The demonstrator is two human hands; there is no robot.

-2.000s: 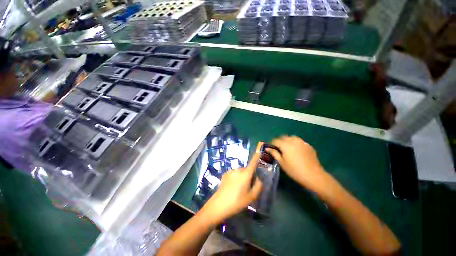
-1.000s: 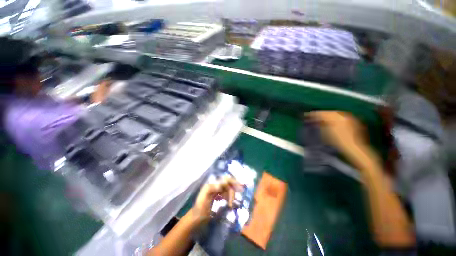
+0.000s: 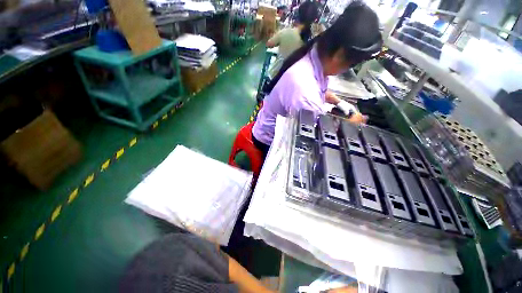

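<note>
The clear blister tray (image 3: 297, 191) holds rows of black plastic housings (image 3: 360, 176), with windows near their ends. One pocket at its near left corner shows clear plastic and no housing. Large white sheets (image 3: 343, 234) lie under the tray. A glossy, glaring piece, perhaps the film sheet (image 3: 326, 283), is cut off by the bottom edge. My left forearm reaches in from the bottom. A sliver of skin at the bottom edge beside the glossy piece may be my left hand (image 3: 343, 290); its grip is hidden. My right hand is out of the picture.
A person in a purple top sits on a red stool (image 3: 246, 150) behind the tray. White sheets (image 3: 192, 191) are stacked beside the bench. A green cart (image 3: 123, 68) and cartons (image 3: 43, 150) stand beyond the taped floor line. Patterned trays (image 3: 472, 150) are at right.
The view has swung left. My right hand, seen earlier with a dark housing at the right, has left the picture. The orange block is out of view. My left hand is now mostly cut off.
</note>
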